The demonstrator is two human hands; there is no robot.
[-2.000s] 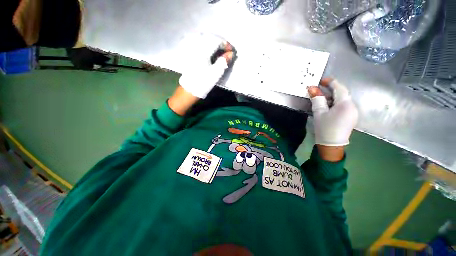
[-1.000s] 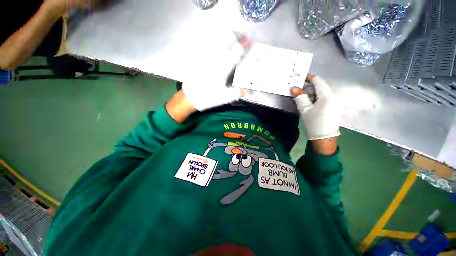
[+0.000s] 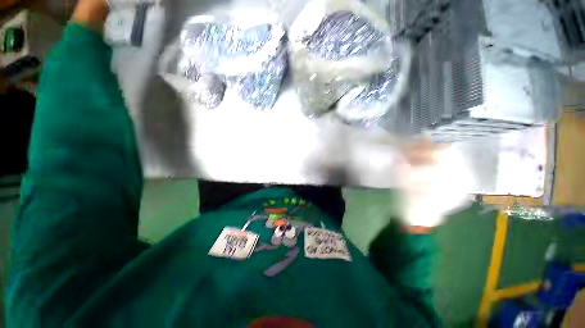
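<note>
My left arm reaches up the left side. Only the wrist and perhaps the edge of my left hand show at the top edge, where the hand is cut off. A pale grey metal part with a dark slot lies just right of it. My right hand, in a white glove, is strongly blurred over the table's front edge at right. Its fingers and anything in them cannot be made out. Open clear plastic bags of shiny fasteners, one at left and one at right, lie on the grey table.
Grey stacked housings with ribbed sides stand beyond my right hand. A pale sheet lies at the right table edge. Brown cardboard and blue bins are at far right. A green and grey object is at upper left.
The holed panel is gone from in front of me. My left hand has moved far up and left; my right hand has left the panel. The view has turned right, showing more bags and stacks.
</note>
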